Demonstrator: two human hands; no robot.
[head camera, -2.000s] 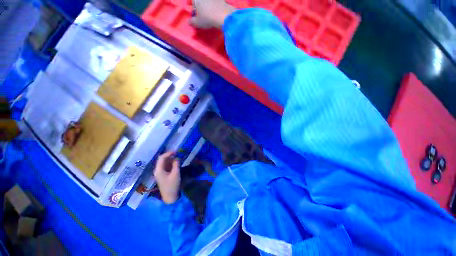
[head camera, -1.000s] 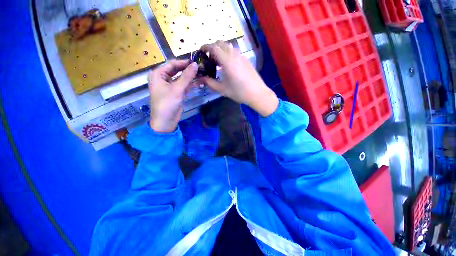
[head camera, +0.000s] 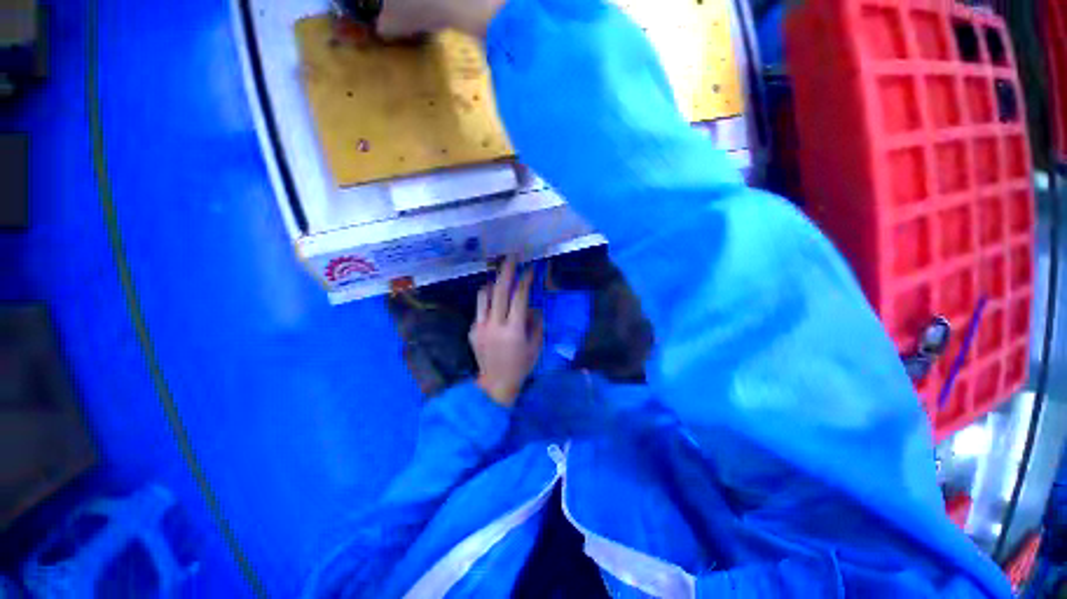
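Observation:
My right hand (head camera: 431, 16) is at the top edge, over the far left part of the left gold-yellow fixture plate (head camera: 404, 111). It is partly cut off and blurred, at a dark object there; I cannot tell whether it grips it. My left hand (head camera: 506, 334) is below the machine's front edge, fingers extended and slightly apart, with nothing in it. The second fixture plate (head camera: 708, 70) is partly behind my right sleeve. An opened round device (head camera: 933, 337) lies on the red foam tray (head camera: 907, 162), beside the blue stick (head camera: 963, 351).
The white benchtop machine (head camera: 404, 252) stands in front, its near edge just beyond my left hand. A few dark items lie in pockets at the tray's far right. Blue floor with a dark line lies to the left. Part of a green bench shows at the far right.
Both hands were together over the machine's front edge with a dark device. They have separated: the right reached up and left across the plate, the left dropped below the machine edge. The view has shifted.

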